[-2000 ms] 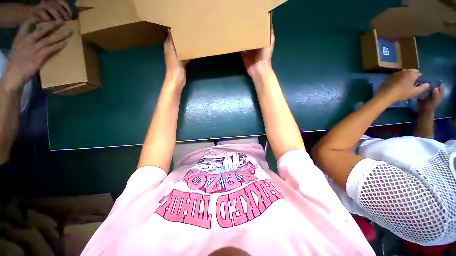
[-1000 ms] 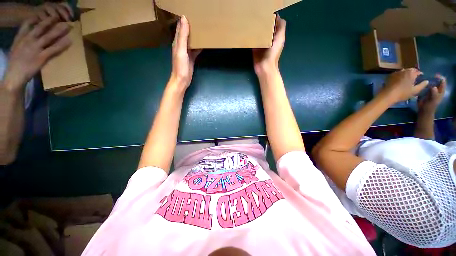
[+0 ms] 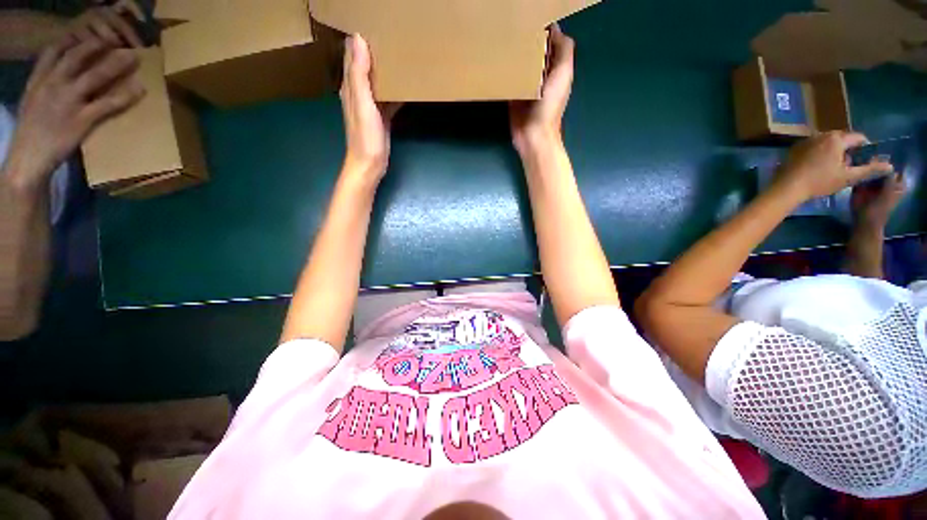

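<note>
A brown cardboard mailer box (image 3: 459, 63) is at the top centre, cut off by the upper edge, with one flat side facing me. A pointed flap sticks out at each upper corner. My left hand (image 3: 367, 107) is against its left side and my right hand (image 3: 545, 93) against its right side, both bare, holding it between them. The box's inside and far side are not in view.
A closed box (image 3: 132, 122) lies at left under a neighbour's hand (image 3: 76, 96). Another brown box (image 3: 239, 51) stands behind it. At right, an open box (image 3: 791, 104) holds a blue card, near a neighbour's hands (image 3: 828, 168). Cardboard (image 3: 168, 427) is piled below left of the green table (image 3: 447, 229).
Compared with two seconds ago, the box is squarer to me and its near edge sits slightly higher. My left hand shows more on its side. The right neighbour's fingers have shifted.
</note>
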